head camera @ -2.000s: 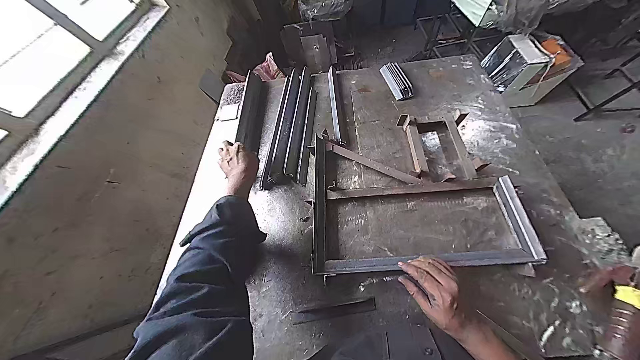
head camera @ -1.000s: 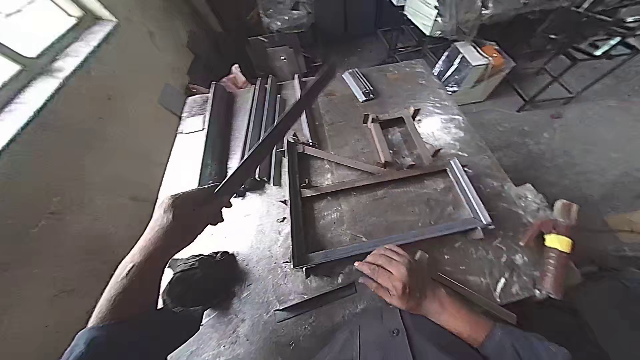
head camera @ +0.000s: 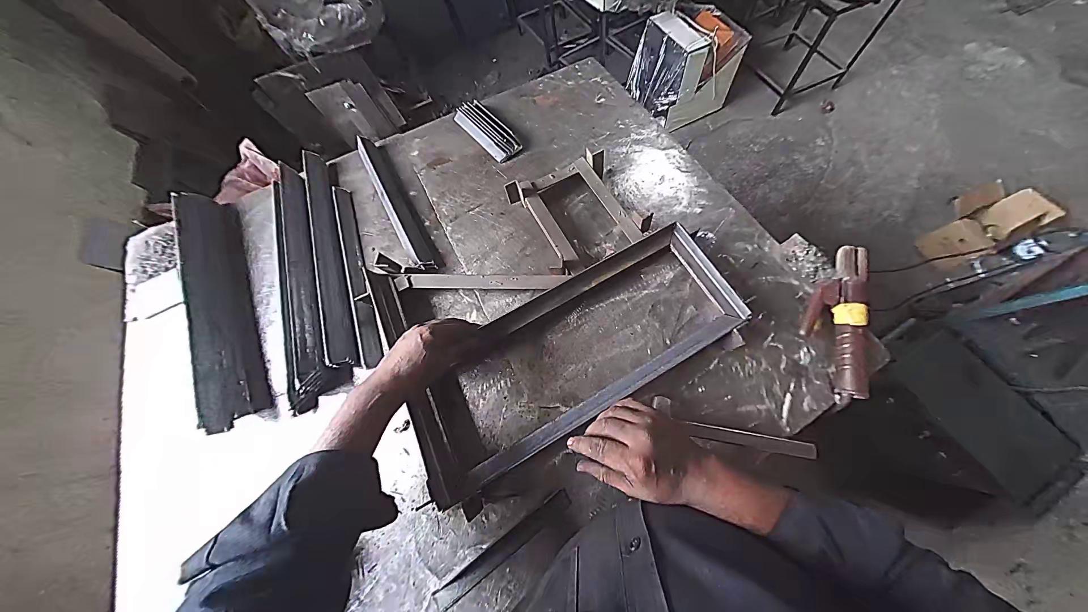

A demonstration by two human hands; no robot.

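Note:
A rectangular frame of angle iron [head camera: 595,416] lies on the metal-topped table. My left hand [head camera: 429,353] grips a dark angle-iron bar [head camera: 586,285] that runs across the frame to its far right corner. Beside the near rail rests my right hand [head camera: 642,450], fingers loosely curled; whether it touches the rail is unclear. A metal try square [head camera: 739,438] lies just right of that hand. Behind the frame are a flat steel strip [head camera: 484,280] and a smaller metal frame [head camera: 595,204].
Several dark angle bars [head camera: 297,272] lie at the left, by a wide dark piece [head camera: 221,314]. A bundle of short bars [head camera: 487,132] is at the back. A welding electrode holder [head camera: 850,331] lies at the right edge. A dark strip [head camera: 501,544] lies in front.
The bar that my left hand held raised a second ago is now down across the frame. My left hand has moved right from the bars at the left. My right hand stays by the near rail.

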